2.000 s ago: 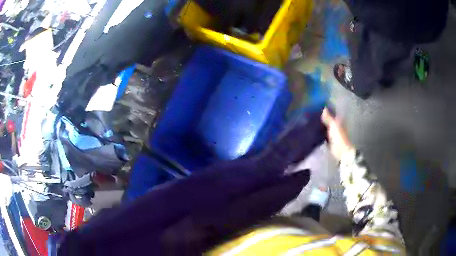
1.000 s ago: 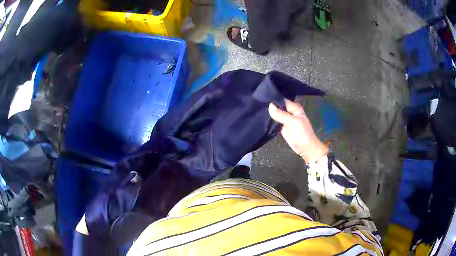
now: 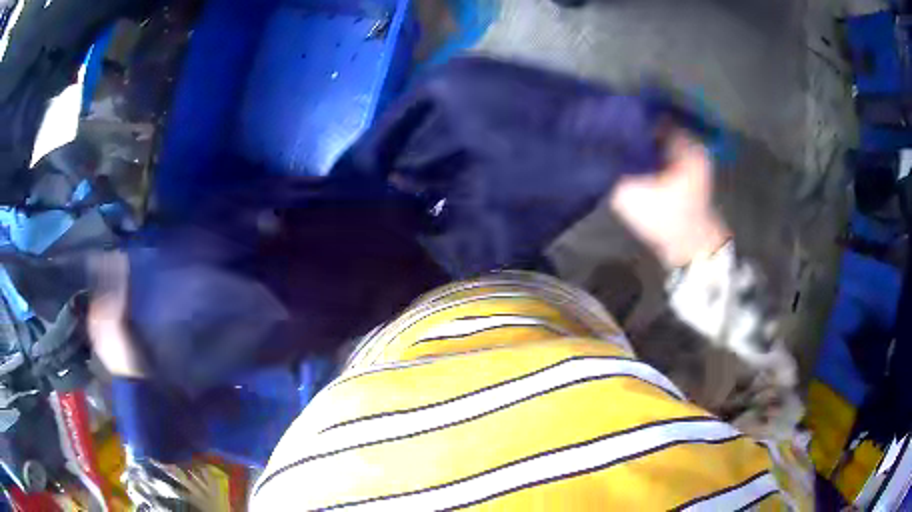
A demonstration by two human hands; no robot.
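A large navy garment [image 3: 500, 150] with shiny, darker areas is stretched across in front of my body, above the floor and partly over a blue crate. My right hand [image 3: 675, 195] is blurred and grips the garment's right end. My left hand [image 3: 112, 315] is blurred at the garment's left edge, seen at the left of the view. Its fingers are partly hidden by the cloth and the grip is hard to make out. A small white spot [image 3: 436, 207] shows near the garment's middle.
An open blue crate [image 3: 310, 85] stands on the floor ahead, with more blue plastic [image 3: 240, 410] below the garment. Grey concrete floor [image 3: 600, 40] lies ahead and right. Dark and light-blue cloth [image 3: 40, 230] is piled at the left. Blue and yellow crates line the right edge.
My right hand has moved right and up with the garment's end. My left hand has come into clearer view at the left. The garment is spread wider, and the yellow crate and person ahead have left view.
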